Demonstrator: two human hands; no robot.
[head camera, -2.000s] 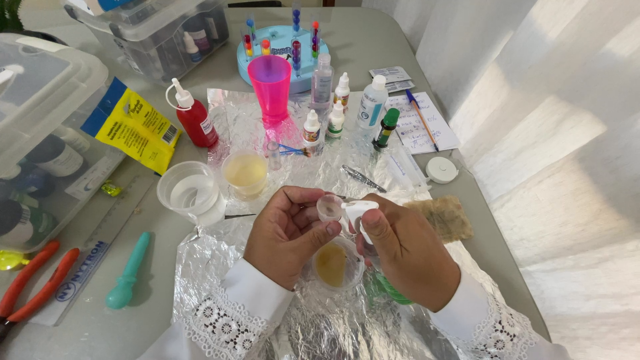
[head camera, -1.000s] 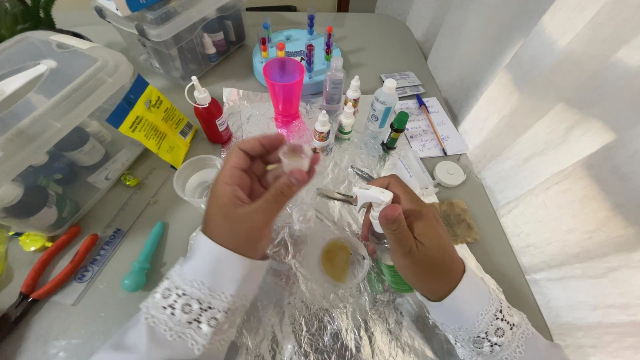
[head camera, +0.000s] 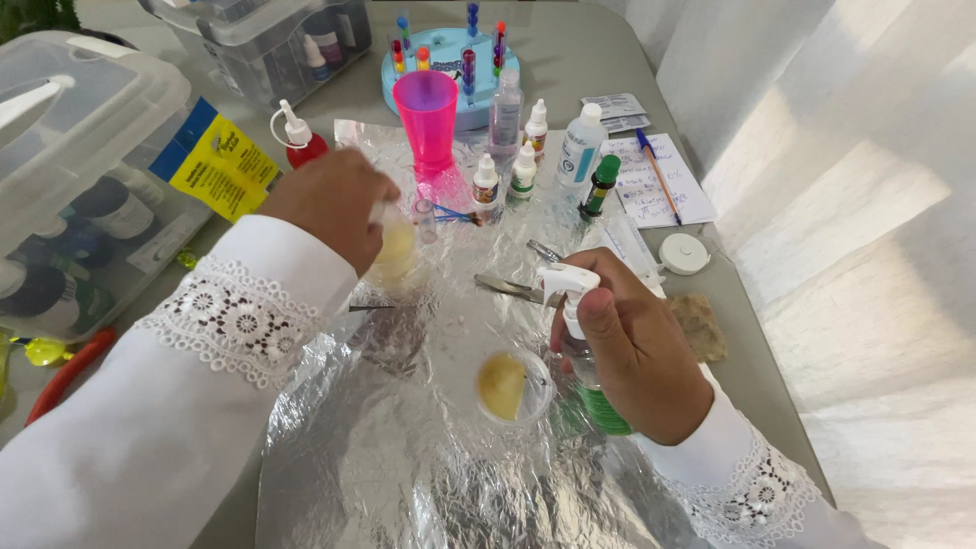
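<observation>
My right hand (head camera: 637, 343) grips a clear spray bottle (head camera: 583, 351) with a white trigger head and a green lower part. Blurred, my left hand (head camera: 328, 206) is over a clear cup of pale yellow liquid (head camera: 396, 248); what its fingers hold is not plain. Between the hands, on foil (head camera: 427, 473), lies a round clear dish (head camera: 537, 385) with a yellow-brown substance. Metal tweezers (head camera: 507, 286) lie left of the spray head. A small clear tube (head camera: 425, 221) and blue-handled brushes (head camera: 457, 215) are right of the cup.
Behind stand a pink plastic cup (head camera: 427, 122), several dropper bottles (head camera: 522, 171), a white bottle (head camera: 581, 145) and a blue stand (head camera: 450, 46). Plastic bins (head camera: 99, 69) and a yellow packet (head camera: 221, 168) are at left. Handwritten paper (head camera: 667, 183), a pen (head camera: 659, 175) and a white cap (head camera: 684, 254) lie right.
My left hand, which held a small clear cup near the spray nozzle two seconds ago, has moved left and forward over the cup of yellow liquid. My right hand keeps the spray bottle.
</observation>
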